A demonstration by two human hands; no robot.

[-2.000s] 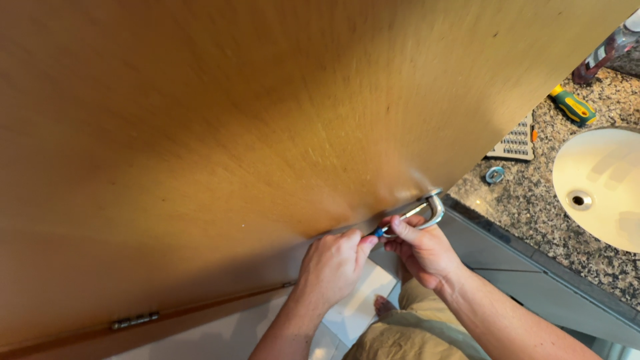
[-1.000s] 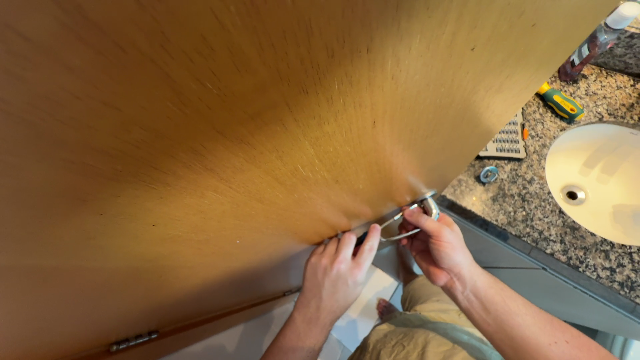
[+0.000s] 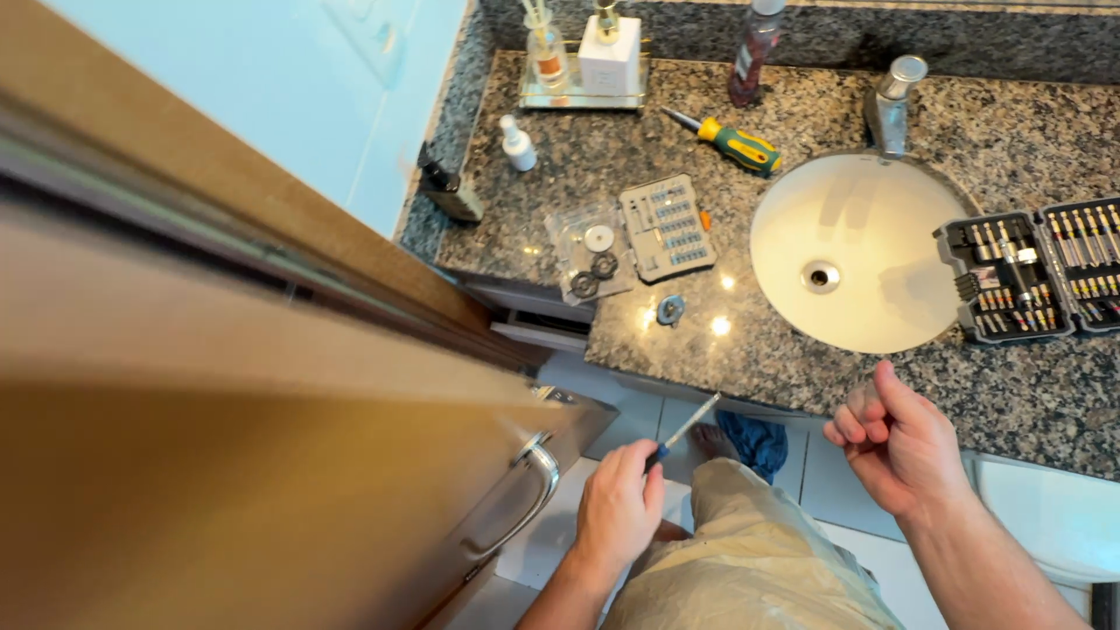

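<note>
My left hand (image 3: 619, 503) is closed around the dark handle of a screwdriver (image 3: 691, 426), its metal shaft pointing up and right below the counter edge. To its left is a wooden door (image 3: 262, 490) with a curved metal lever handle (image 3: 534, 499). My right hand (image 3: 901, 442) is raised in front of the basin, its fingers curled and thumb up; whether something small is between the fingers cannot be told. A small round metal part (image 3: 670, 311) lies on the granite counter (image 3: 787, 376), below a grey case of small bits (image 3: 669, 227).
A green and yellow screwdriver (image 3: 739, 147) lies left of the faucet (image 3: 891, 105). An open bit set (image 3: 1006, 280) overlaps the right rim of the white basin (image 3: 862, 254). A clear plastic pack (image 3: 591, 249), a white bottle (image 3: 518, 144) and a glass tray (image 3: 582, 101) stand or lie at left.
Both hands have left the door handle, where they were together. They are now apart, the right one in front of the basin. The view has swung toward the counter.
</note>
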